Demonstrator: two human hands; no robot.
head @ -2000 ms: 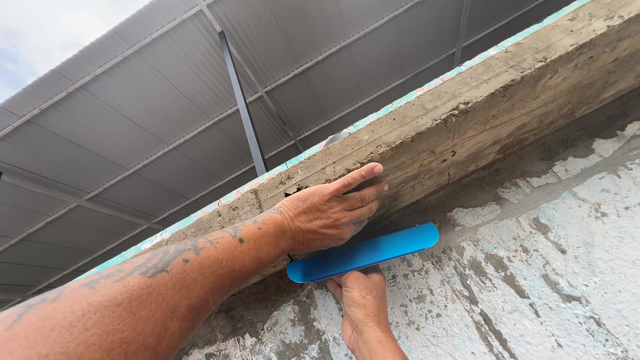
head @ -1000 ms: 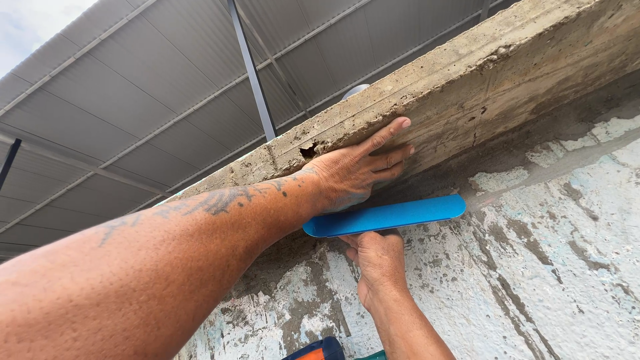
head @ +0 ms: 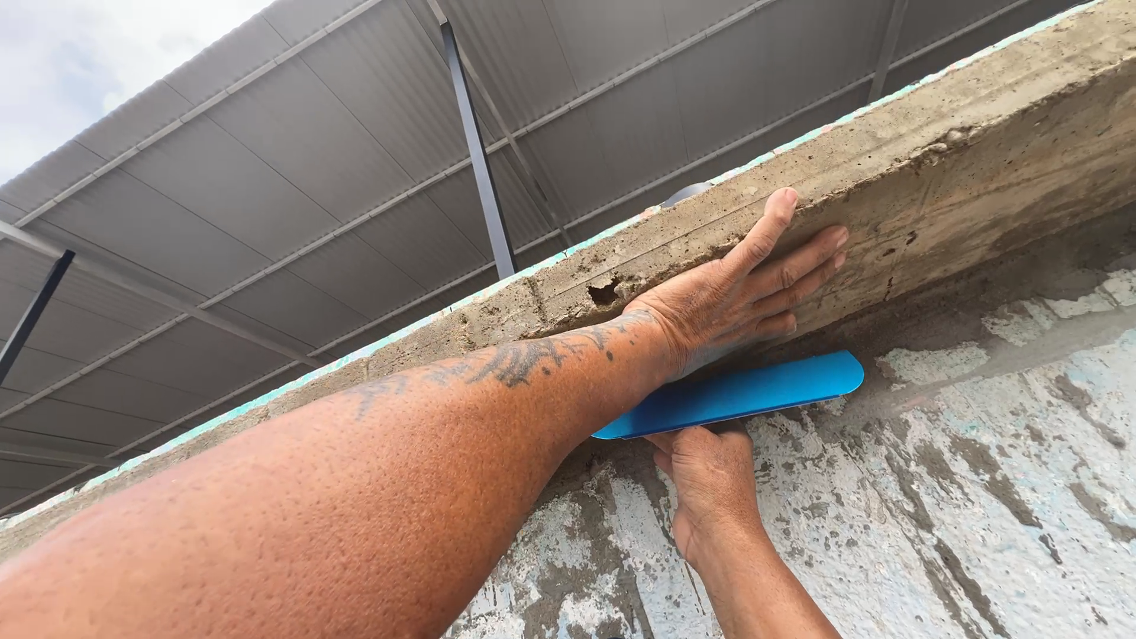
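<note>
My left hand (head: 737, 293) lies flat against the face of a rough concrete ledge (head: 967, 195), its topmost finger reaching the lower edge and spread from the others. It grips nothing. Just below it, my right hand (head: 710, 479) holds a blue hand float (head: 754, 390) with rounded ends from underneath. The float sits in the corner between ledge and wall; its handle and the grip of the fingers are mostly hidden. My left wrist covers part of the float's near end.
Patchy white and grey plaster covers the wall (head: 887, 515) under the ledge. A jagged hole (head: 603, 293) shows in the ledge beside my left wrist. Overhead is a grey corrugated metal roof (head: 355, 133) with a dark metal post (head: 479, 151).
My left hand has shifted right along the ledge, past the hole. The float stays in my right hand. An orange and blue object at the bottom a second ago is out of view.
</note>
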